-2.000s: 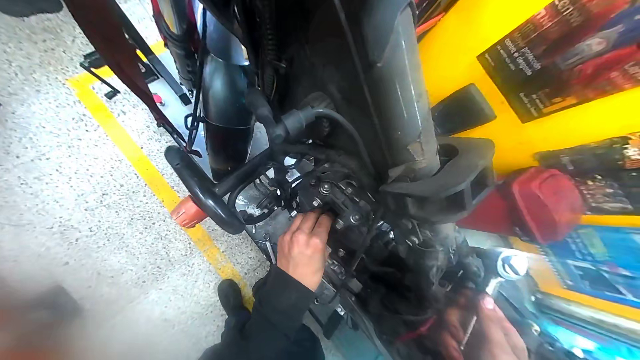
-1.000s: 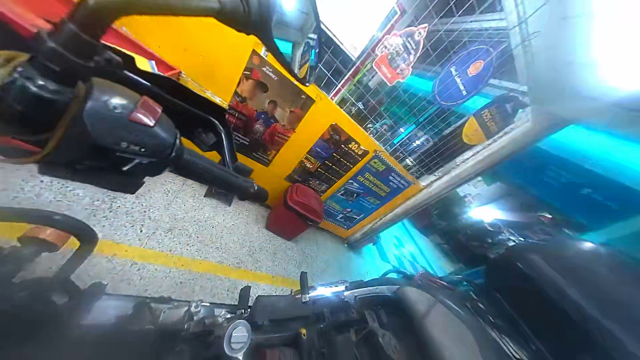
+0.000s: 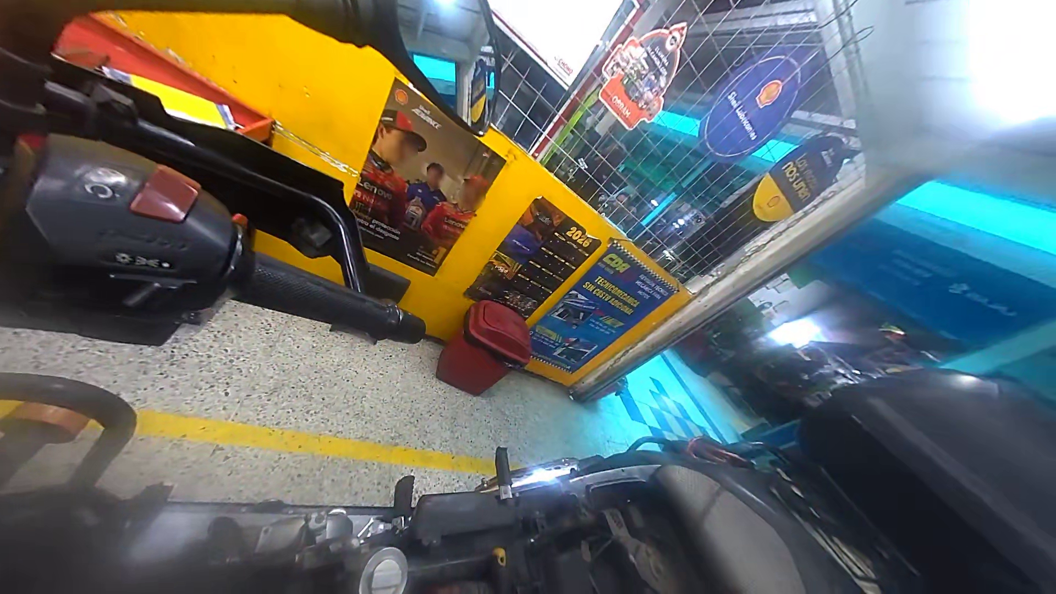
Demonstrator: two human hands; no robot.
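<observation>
Neither of my hands shows in the current head view, so what they hold or touch is hidden. A motorcycle's handlebar grip (image 3: 318,301) with a black switch housing (image 3: 124,231) and a red switch (image 3: 165,194) fills the left side. Beside it runs a black lever with a guard bar (image 3: 330,206). Along the bottom lies the motorcycle's uncovered frame area (image 3: 462,520), with a round, pale cap (image 3: 384,571) and wiring. A rear-view mirror (image 3: 450,58) hangs at the top.
A red plastic bin (image 3: 484,346) stands on the speckled floor by a yellow panel (image 3: 289,91) with posters. Wire mesh (image 3: 676,165) rises behind it. A yellow line (image 3: 313,443) crosses the floor. A large dark rounded object (image 3: 932,470) is at the lower right.
The view has swung far from the motorcycle's front parts. Two seconds ago one hand was on dark mechanical parts and another, at lower right, was by a shiny metal tool; neither shows now.
</observation>
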